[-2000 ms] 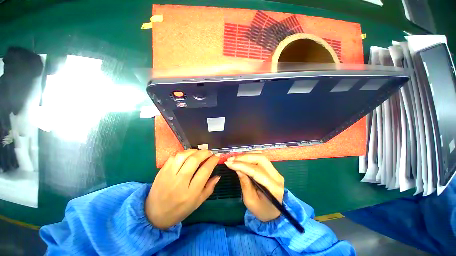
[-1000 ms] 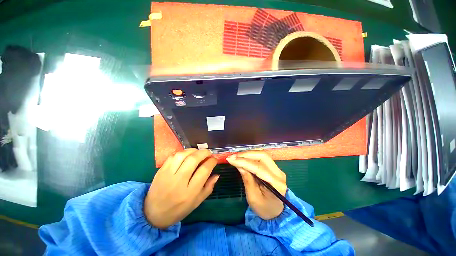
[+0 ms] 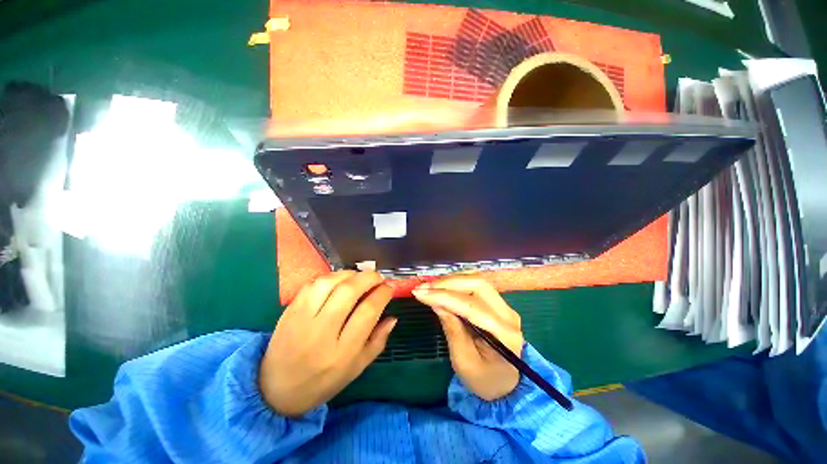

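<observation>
The dark tablet back housing leans tilted against a tan cardboard tube on the orange-red mat. Pale squares sit inside it, with camera holes at its upper left corner. My left hand is at the housing's near edge, left of centre, fingers bent; its fingertips partly hide the edge. My right hand is just right of it, fingertips near the same edge, holding a thin black pen-like tool that points back over the sleeve. Something small and red shows between the fingertips; what it is, I cannot tell.
Red and dark die-cut sheets lie behind the housing on the mat. A dark grid sheet lies at the near bench edge. Stacked housings with white sheets stand at right. A black bundle lies on white at far left. Glare covers the left bench.
The black tool in my right hand has swung a little outward to the right compared with two seconds ago. The view has shifted slightly. Both hands remain at the housing's near edge.
</observation>
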